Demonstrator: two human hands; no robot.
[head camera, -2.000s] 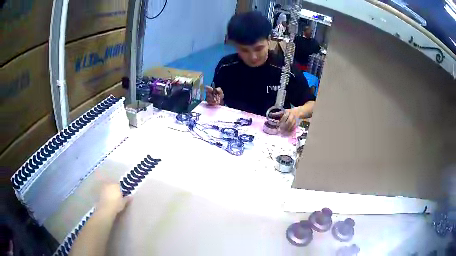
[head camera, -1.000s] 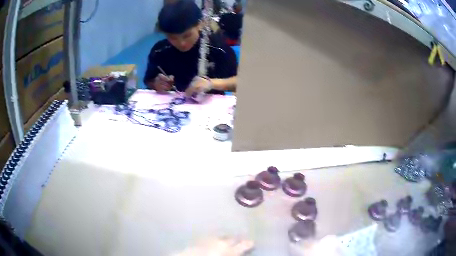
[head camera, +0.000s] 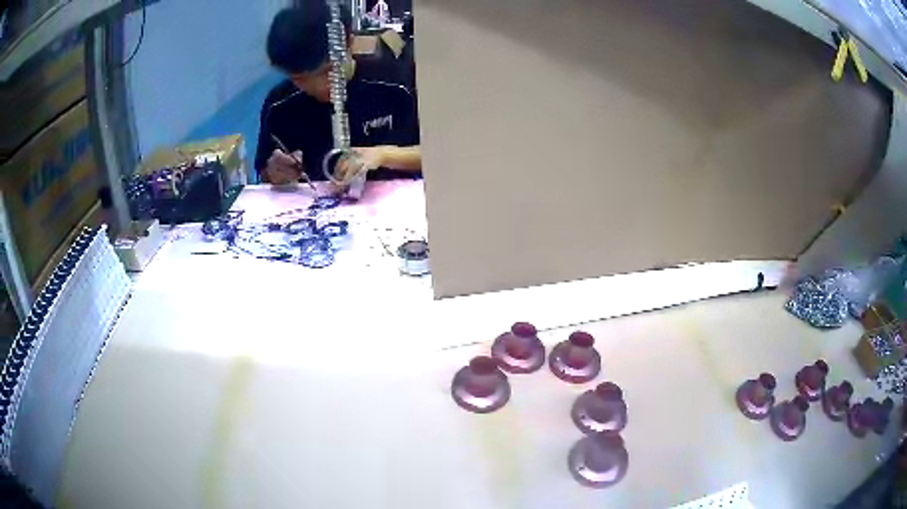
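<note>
Neither my left hand nor my right hand is in the picture. Several glossy dark-red flanged housings (head camera: 480, 390) stand neck up on the table, right of the middle, some touching or overlapping in view. Another group of dark-red housings (head camera: 756, 398) stands farther right. A corner of a white liner strip (head camera: 721, 498) with small dots shows at the bottom edge, mostly cut off. The stack of white pad strips (head camera: 75, 328) with black arcs along its edge leans at the left side.
A beige table (head camera: 328, 427) has yellowish tape lines. A large cardboard divider (head camera: 656, 149) stands ahead. A person (head camera: 343, 119) works opposite beside wired black parts (head camera: 318, 244). A clear bag of silvery parts (head camera: 820, 298) and a brown cardboard tray (head camera: 880, 343) lie far right. Cartons (head camera: 50, 189) stand left.
The view has swung right. My left hand, earlier at a strip of black arcs, and the blurred hand later at the bottom edge have left the picture. The white strip shows less.
</note>
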